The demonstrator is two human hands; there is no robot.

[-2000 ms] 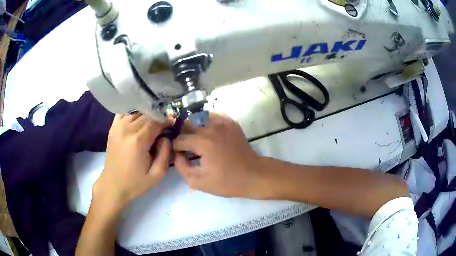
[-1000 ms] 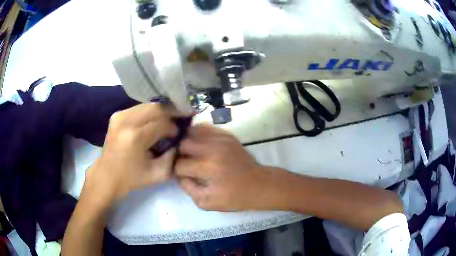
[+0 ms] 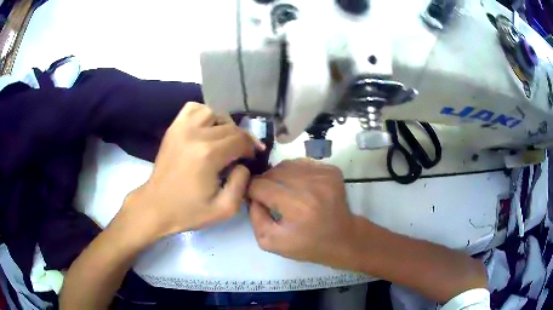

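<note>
Dark purple-navy garment fabric (image 3: pixel 130 112) runs from a bunched pile on the left to the left end of the white sewing machine (image 3: pixel 388 66). My left hand (image 3: pixel 197 166) grips its small folded end just in front of the machine head. My right hand (image 3: pixel 303 209) pinches the same dark end from the right, its fingertips close to my left thumb. A pale patch (image 3: pixel 258 128) shows on the dark end beside my left fingers. The needle and presser foot cannot be made out.
Black-handled scissors (image 3: pixel 412 151) lie on the machine bed beneath the arm. The white table's ruler-marked front edge (image 3: pixel 242 283) curves below my forearms. Grey-white and navy pieces (image 3: pixel 515 266) are heaped at the right. A pale greenish patch (image 3: pixel 48 280) shows at the lower left.
The view has shifted, so the machine sits further right and looks larger. Both hands still hold the dark end, now left of the head's lower tip, and the pale patch shows on it.
</note>
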